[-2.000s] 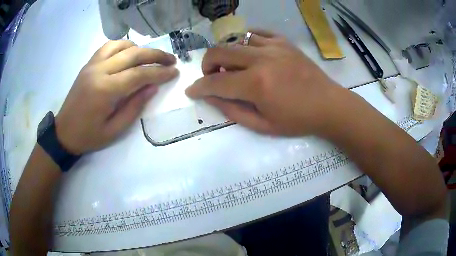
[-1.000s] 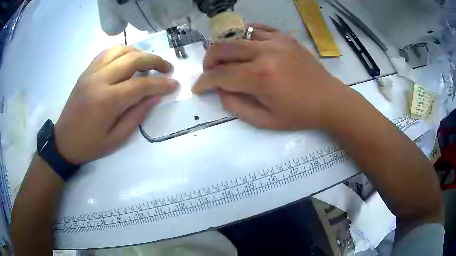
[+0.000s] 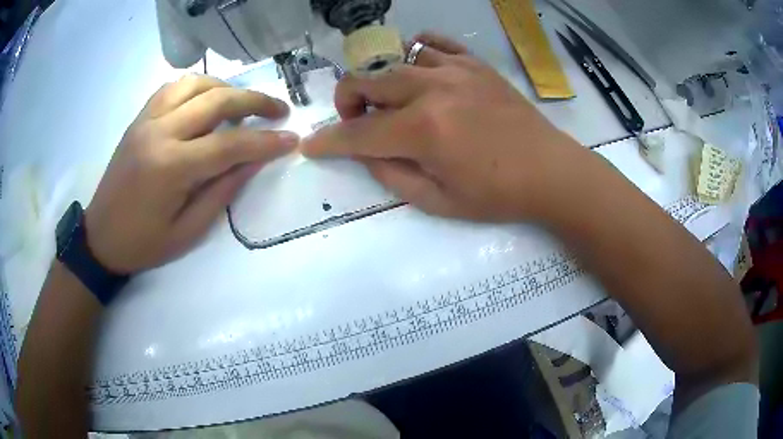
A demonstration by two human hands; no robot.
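A small white fabric piece (image 3: 316, 110) lies flat at the presser foot of the sewing machine (image 3: 257, 30). It is overexposed, so its edges are hard to see. My left hand (image 3: 176, 167), with a dark watch band on the wrist, presses on its left side with bent fingers. My right hand (image 3: 455, 129), with a ring on one finger, is at its right side, with thumb and index finger pinched at the near edge. The fingertips of both hands nearly touch in front of the presser foot (image 3: 296, 86).
Right of the needle lie a yellow-orange flat bar (image 3: 534, 51), dark thread snips (image 3: 605, 81), a thin metal tool (image 3: 618, 51) and a yellow note (image 3: 718, 174). A printed ruler scale (image 3: 343, 339) runs along the front table edge. A cardboard box (image 3: 558, 386) and white pieces stand below right.
The white piece shows less on the near side of the fingers than before. My right thumb and index finger have moved left, closer to my left fingertips. The view has shifted slightly.
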